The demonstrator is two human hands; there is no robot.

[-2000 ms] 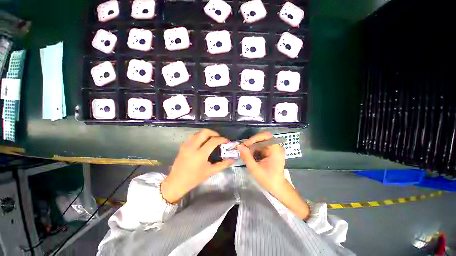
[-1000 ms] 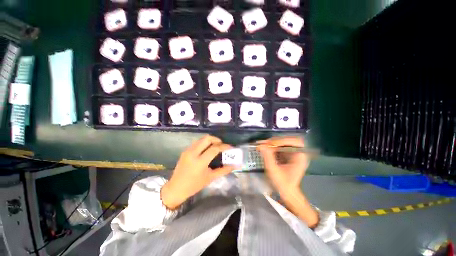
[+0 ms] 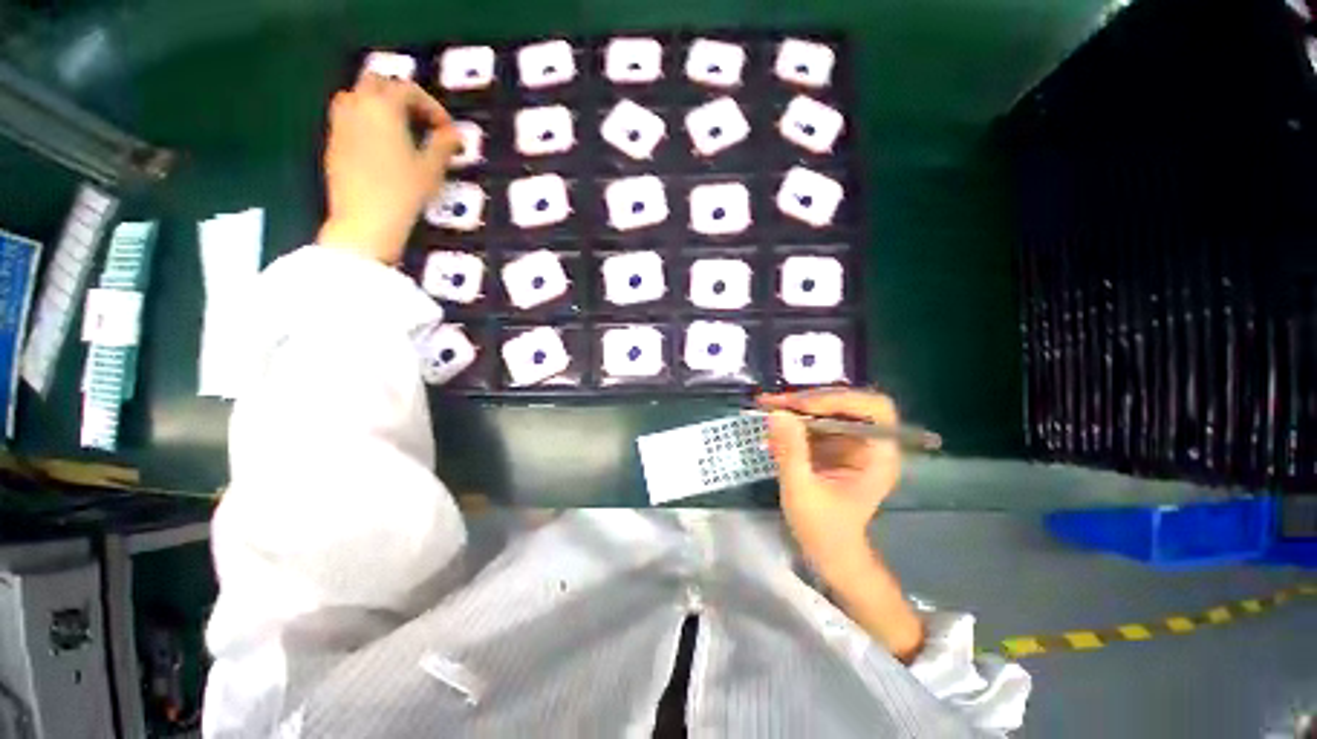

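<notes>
The black blister tray (image 3: 679, 396) holds white square housings (image 3: 633, 280) with dark round centres. My left hand (image 3: 379, 152) is over the tray's upper left; its fingertips are beside a housing (image 3: 465, 142), and I cannot tell whether they grip it. Another housing (image 3: 390, 65) shows partly behind the fingers. My left sleeve hides the tray's lower left corner. My right hand (image 3: 833, 462) holds grey tweezers (image 3: 874, 430), pointing left, in front of the tray. The white sheet with dark dots (image 3: 708, 459) lies at the bench edge, its right end under my right hand.
Stacked black trays (image 3: 1155, 318) stand at the right. Pale blank strips (image 3: 228, 303) and a banded bundle of dotted sheets (image 3: 113, 325) lie left of the tray. A blue bin (image 3: 1170, 531) and yellow-black floor tape (image 3: 1155, 628) are below at the right.
My left hand has moved from the bench edge to the tray's upper left. The formerly empty third-column pocket now holds a housing. The dotted sheet shows further left; my right hand keeps the tweezers.
</notes>
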